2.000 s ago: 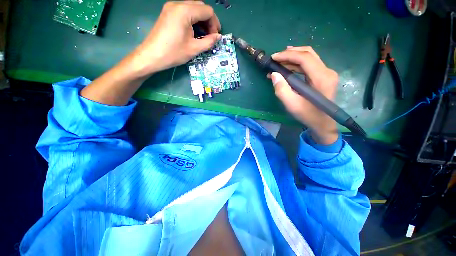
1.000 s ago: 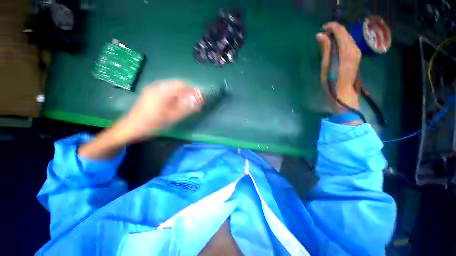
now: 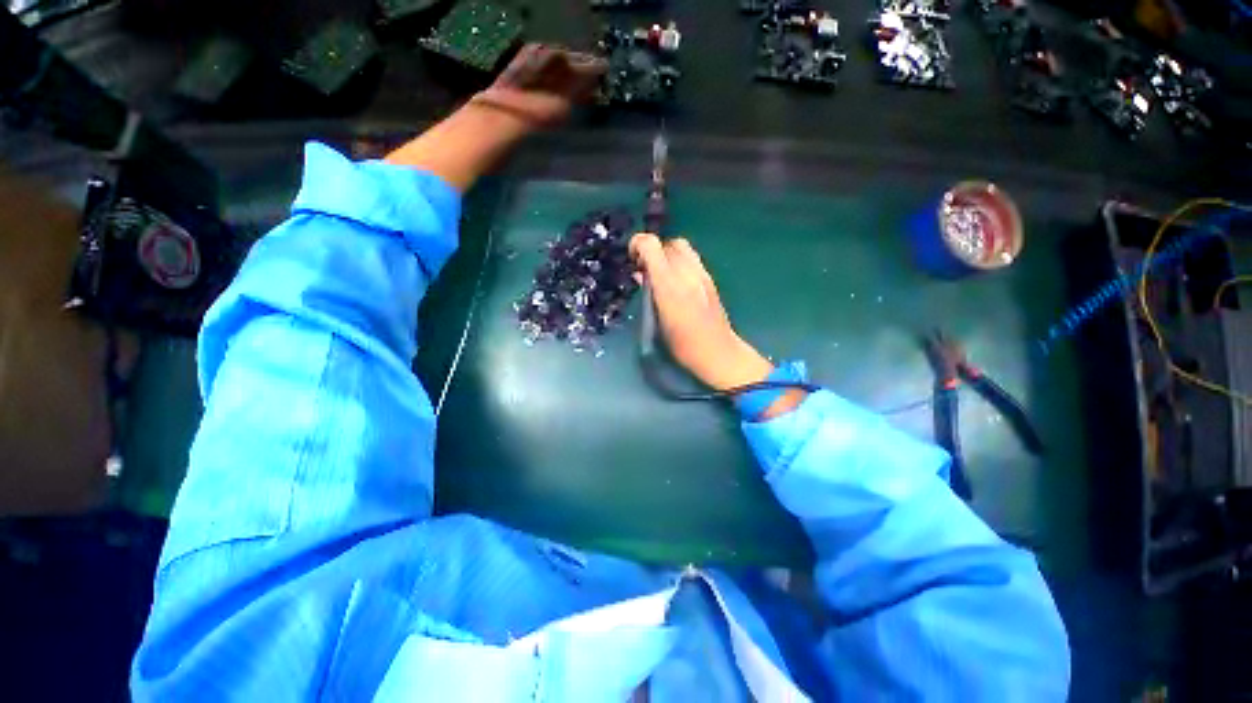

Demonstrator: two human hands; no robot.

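My left hand [image 3: 541, 85] reaches over the dark strip beyond the mat, its fingers at the left edge of a populated circuit board [image 3: 637, 66]. Whether it grips the board cannot be told. My right hand [image 3: 691, 309] holds the soldering iron [image 3: 656, 199], its tip pointing away from me, above the mat. The iron's black cord runs along the wrist, past a blue wrist strap [image 3: 772, 390]. The pile of small black and silver components [image 3: 580, 280] lies on the mat left of my right hand. A thin strand [image 3: 464, 330] shows beside my left sleeve.
More populated boards [image 3: 913, 41] lie on the dark strip, with green boards [image 3: 471, 35] at its left. A blue-sided round tin [image 3: 978, 227] and open pliers [image 3: 961, 398] are at right. A fan-like black unit [image 3: 162, 258] is at left. A dark tray [image 3: 1151, 412] stands far right.
My left hand has moved from the near mat to the far strip. My right hand has moved from the right side to mid-mat with the iron. The view now takes in the far strip.
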